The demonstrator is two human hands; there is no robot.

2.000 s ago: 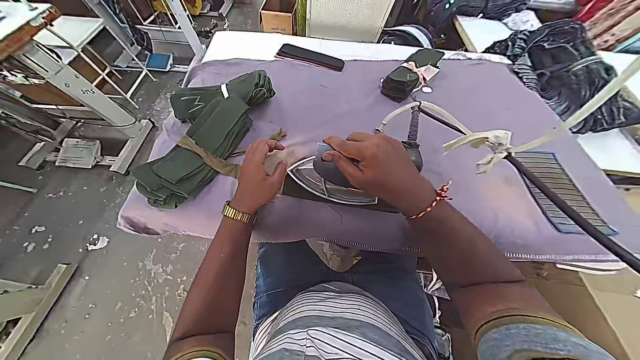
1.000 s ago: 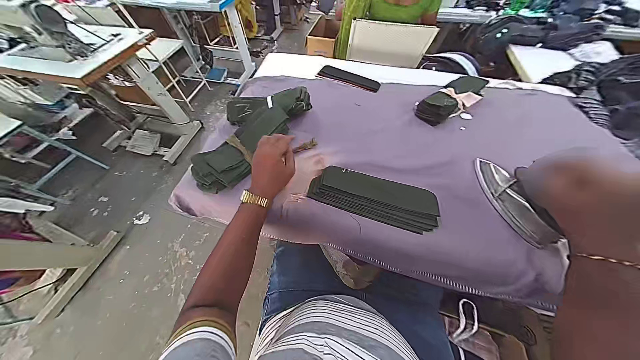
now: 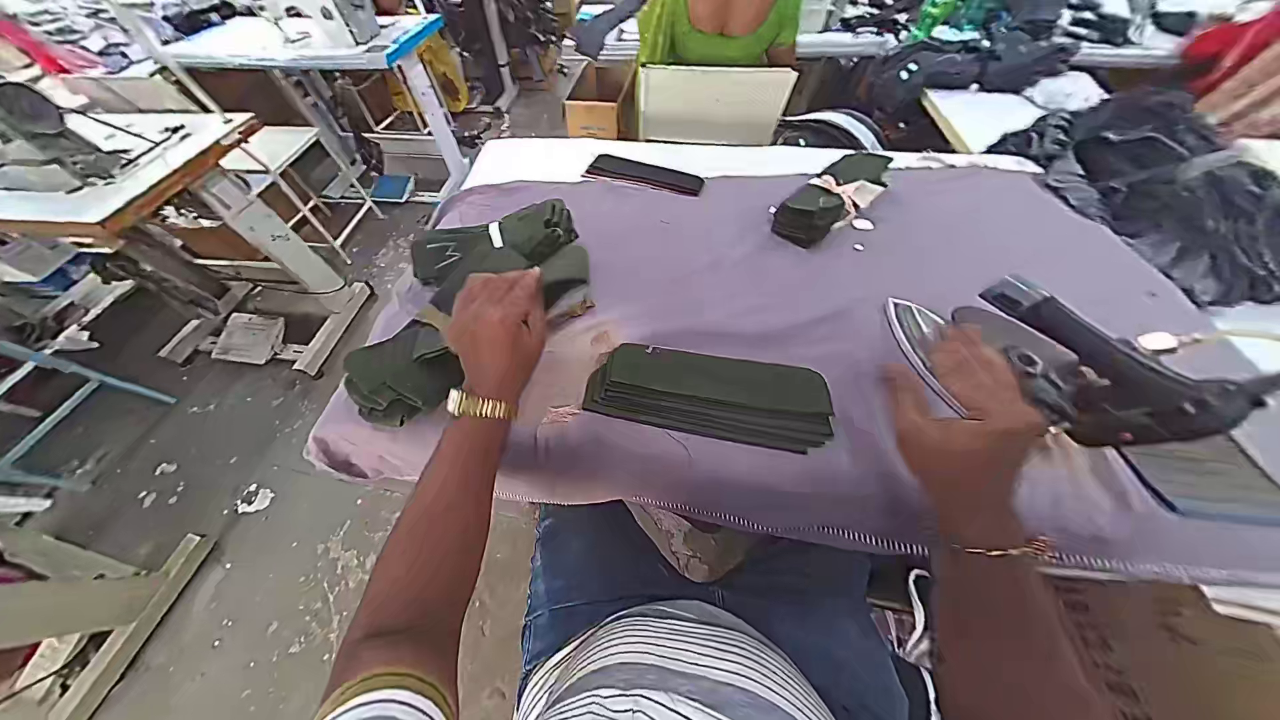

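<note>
My left hand rests on the bundles of dark green fabric pieces at the table's left; what its fingers hold is hidden. My right hand, blurred, is beside the electric iron at the right, fingers spread and off the handle. Between my hands lies a fanned stack of dark green fabric pieces on the purple cloth. A tied green bundle and a thin dark stack lie near the far edge.
The iron's cord runs off to the right, above a striped mat. Heaped dark garments stand right of the table. Beyond the far edge are a chair back, a cardboard box and a person in green. Sewing tables stand left.
Two seconds ago my right hand held the iron over the green stack between my hands. The iron has moved right and my right hand has let go. My left hand has shifted onto the left bundles.
</note>
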